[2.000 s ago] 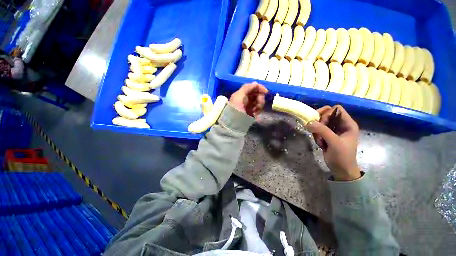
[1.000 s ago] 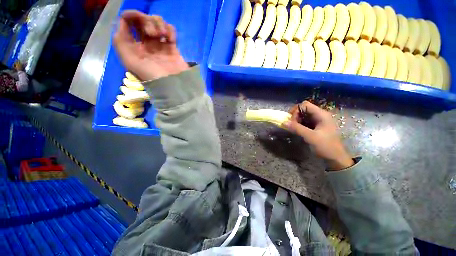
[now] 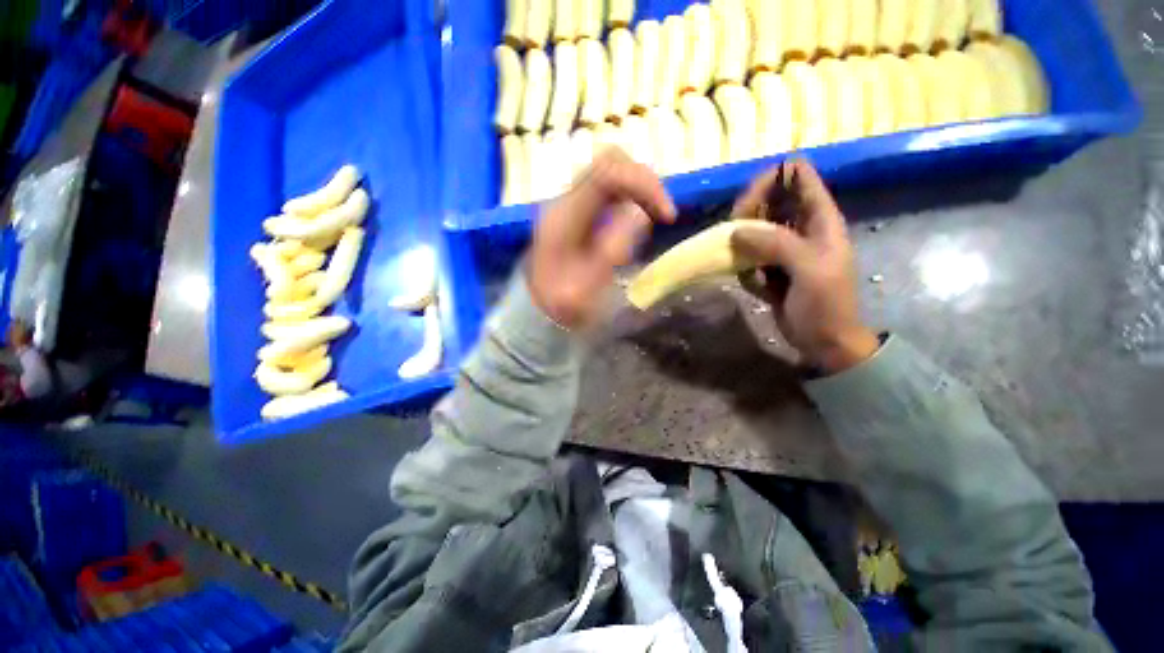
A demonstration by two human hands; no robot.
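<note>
A pale yellow banana piece is held above the table in front of me. My right hand grips its right end between thumb and fingers. A small dark tool shows partly at the fingers of the same hand; most of it is hidden. My left hand is just left of the banana piece's free end, slightly blurred, fingers curled and apart, with nothing seen in it. The row tray, blue, stands beyond my hands with banana pieces packed in rows. The loose tray, blue, at left, holds a heap of banana pieces and a few apart.
The speckled grey table bears small scraps near my hands. Crinkled clear plastic lies at the right edge. A red crate, blue crates and a yellow-black floor stripe show at lower left. Part of a person is at far left.
My left hand has come back from over the loose tray to beside the banana piece. The banana piece is now tilted, its free end lower. The view has shifted, showing more of the loose tray.
</note>
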